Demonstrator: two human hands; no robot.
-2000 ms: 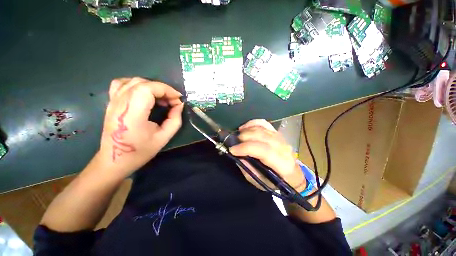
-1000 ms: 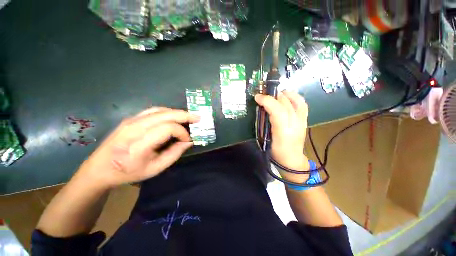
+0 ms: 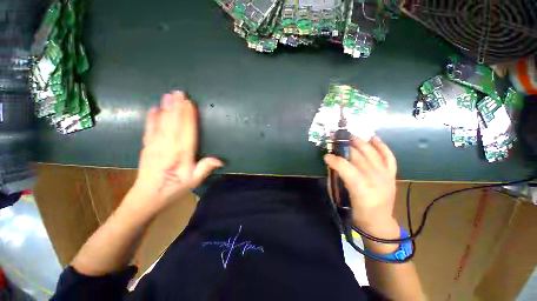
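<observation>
My right hand (image 3: 368,182) holds the dark soldering iron (image 3: 341,141), its tip pointing away from me over a few green and white circuit boards (image 3: 353,111) that lie bunched on the mat. The glare hides their detail. My left hand (image 3: 171,147) lies flat, palm down, on the dark green mat (image 3: 253,88), with nothing seen in it. The small red and dark parts do not show; the left hand may cover them. A few tiny dark specks lie on the mat.
Heaps of boards lie at the left (image 3: 62,76), at the back (image 3: 306,23) and at the right (image 3: 471,111). A black fan grille (image 3: 483,23) stands at the back right, with an orange and white roll (image 3: 524,76) beside it. Black cable crosses the front edge. Cardboard boxes (image 3: 453,235) are below.
My left hand has left the single board and moved onto the mat, flat. The two separate boards are now bunched at the right by my right hand. The view has shifted left.
</observation>
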